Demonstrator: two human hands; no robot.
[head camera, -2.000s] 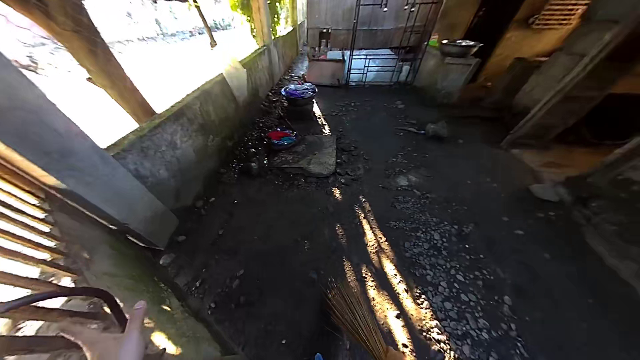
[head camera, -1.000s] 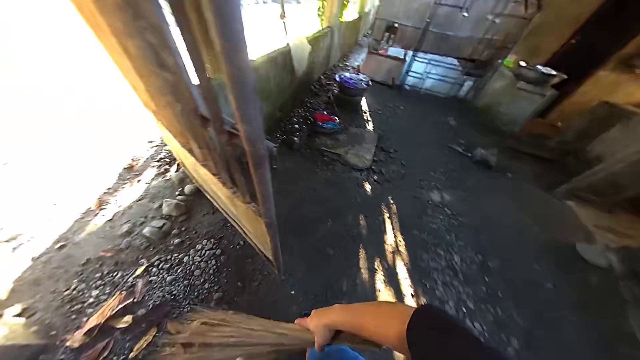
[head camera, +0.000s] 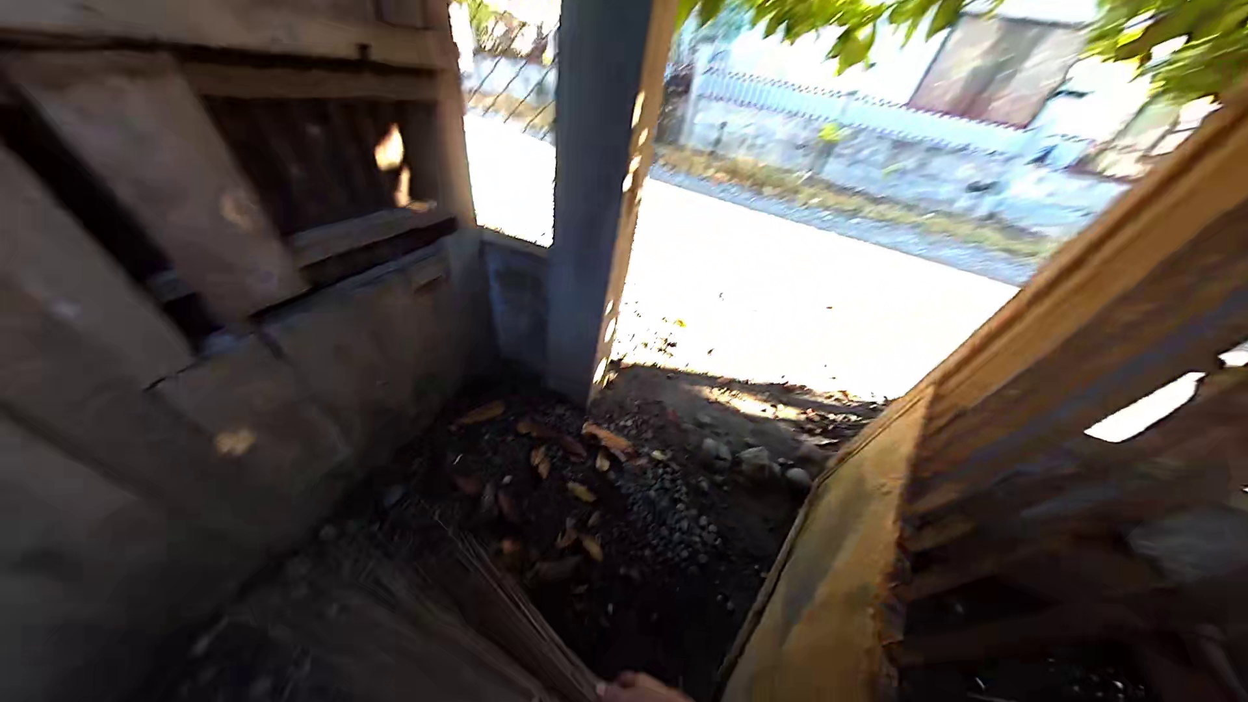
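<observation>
At the bottom edge, just right of the middle, the fingers of my right hand (head camera: 639, 688) close on a broom of thin stiff sticks (head camera: 517, 609). The broom's bristles fan out to the upper left, blurred, over dark ground. Just beyond them lie dry brown leaves (head camera: 541, 460) and small gravel (head camera: 673, 512). The rest of my right hand is cut off by the frame edge. My left hand is out of view.
A wooden-framed gate (head camera: 838, 565) stands at an angle on the right. A post (head camera: 597, 224) and a low wall with boards (head camera: 322, 361) are on the left. Stones (head camera: 756, 460) lie in the opening, and beyond it are a sunlit road and a fence (head camera: 858, 107).
The view has swung left, from the yard to the gate opening. The broom in my right hand now points to the upper left. My left hand, seen two seconds ago at lower left, is gone from view.
</observation>
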